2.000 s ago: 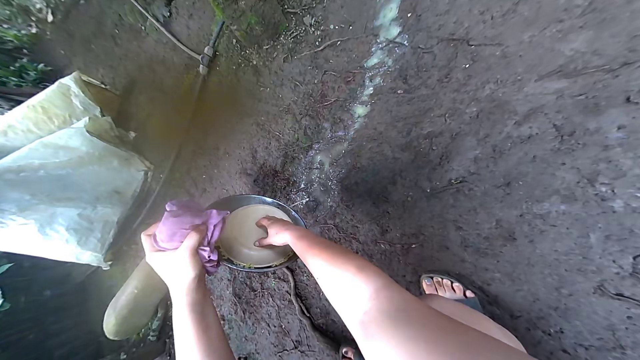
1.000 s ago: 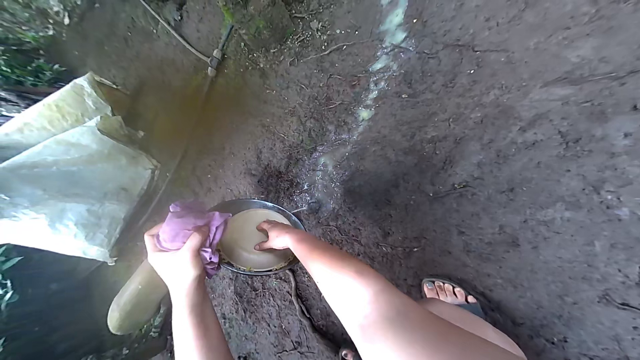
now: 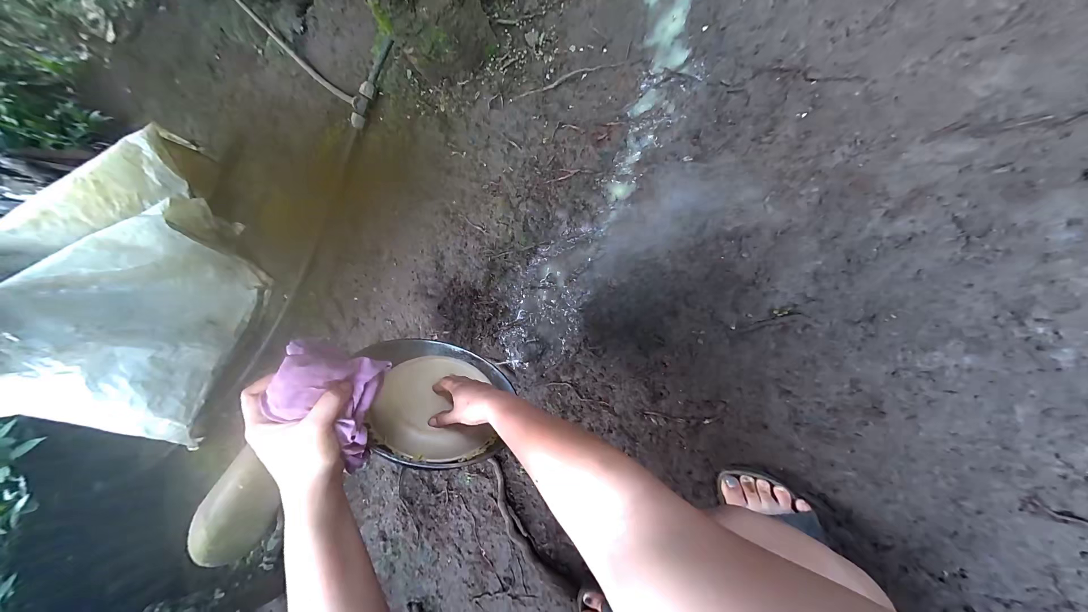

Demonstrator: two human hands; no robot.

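Observation:
My left hand [image 3: 293,425] is closed around a bunched purple cloth [image 3: 319,382], held over the left rim of a round metal basin [image 3: 501,378]. Cloudy beige liquid [image 3: 408,408] fills much of the basin. The fingers of my right hand [image 3: 463,401] are spread and dip into this liquid near its right side; the fingertips are partly hidden by it. Nothing can be seen in the right hand. Yellowish bits cling along the basin's lower inner wall.
Pale plastic sheeting [image 3: 127,314] lies at the left beside murky water [image 3: 93,510]. A rounded greenish object [image 3: 234,518] sits below my left hand. A pipe with a joint [image 3: 361,102] is at the top. A root [image 3: 514,518] crosses the muddy ground near my sandaled foot [image 3: 765,493].

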